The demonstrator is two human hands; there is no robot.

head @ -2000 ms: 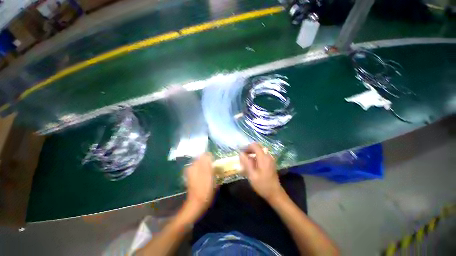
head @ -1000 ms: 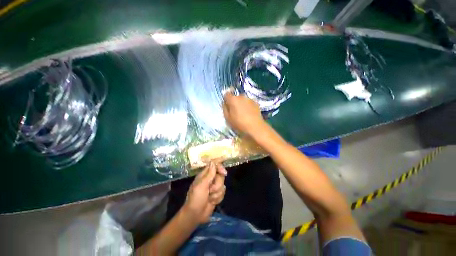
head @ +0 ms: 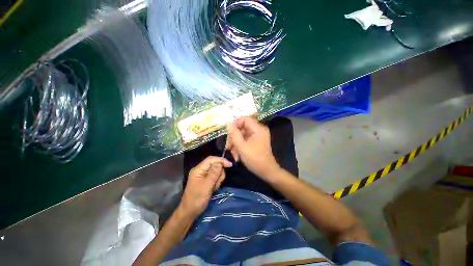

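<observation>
My left hand (head: 204,182) is just below the bench edge, fingertips pinched on a thin dark wire (head: 224,150). My right hand (head: 251,145) is up and to the right of it, at the front edge of the cream-yellow tray (head: 215,118). Its fingertips are closed near the wire's upper end; whether they grip the wire or a tiny part is too small to tell. The tray lies at the bench edge on crinkled clear plastic (head: 158,136). Behind it are the large blue-white bundle (head: 179,57) and the smaller pale bundle (head: 142,78) with bright ends.
A coiled wire bundle (head: 248,41) lies behind the tray. Tangled silver loops (head: 57,114) lie at the left, a white scrap (head: 369,16) at upper right. Below the bench are a blue bin (head: 337,101), a white sack (head: 136,221), floor tape (head: 402,162) and a carton (head: 420,213).
My right hand has come back from the bundles to beside my left hand. My left hand still pinches near the bench edge. The view has tilted down, so the bench things sit higher.
</observation>
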